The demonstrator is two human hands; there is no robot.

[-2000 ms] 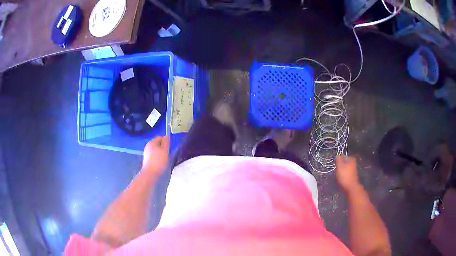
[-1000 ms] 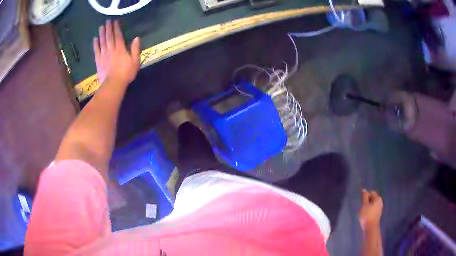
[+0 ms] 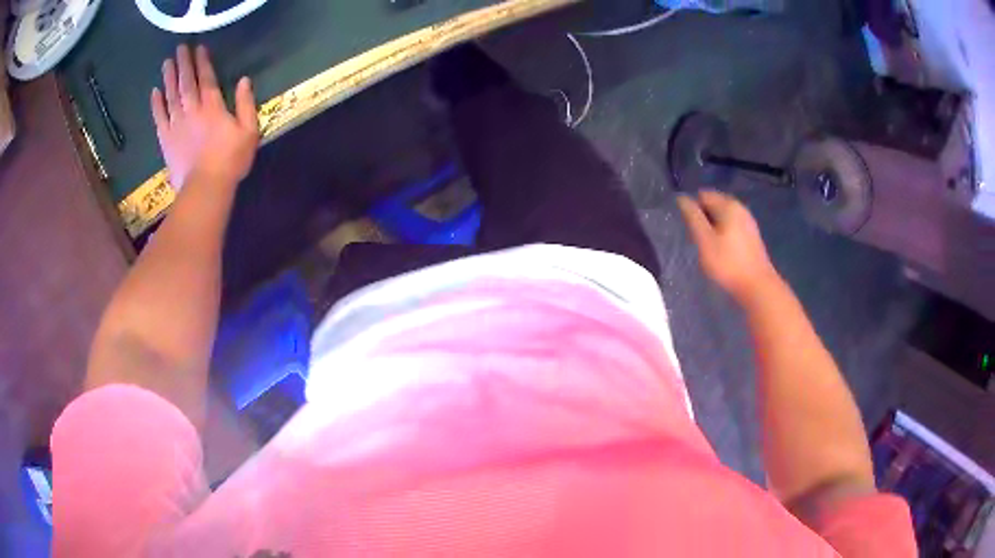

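My left hand (image 3: 205, 125) lies flat with fingers spread on the green-topped bench (image 3: 316, 49), by its worn wooden edge, and holds nothing. My right hand (image 3: 726, 242) hangs over the dark floor at the right, its fingers partly curled and a little blurred; I see nothing in it. A white reel (image 3: 199, 15) lies on the bench just beyond my left fingertips, cut off by the top edge. Another white reel (image 3: 49, 31) is at the top left corner. A thin dark pen-like tool (image 3: 106, 111) lies left of my left hand.
A blue stool (image 3: 420, 213) is partly hidden behind my legs under the bench. A blue bin (image 3: 262, 338) is at the lower left, mostly hidden. White strip (image 3: 590, 76) trails on the floor. A fan-like stand with a round base (image 3: 698, 147) is at the right.
My left hand stays on the bench. My right hand has moved up and forward. My legs now cover most of the stool and the coiled strip. The view has shifted along the bench.
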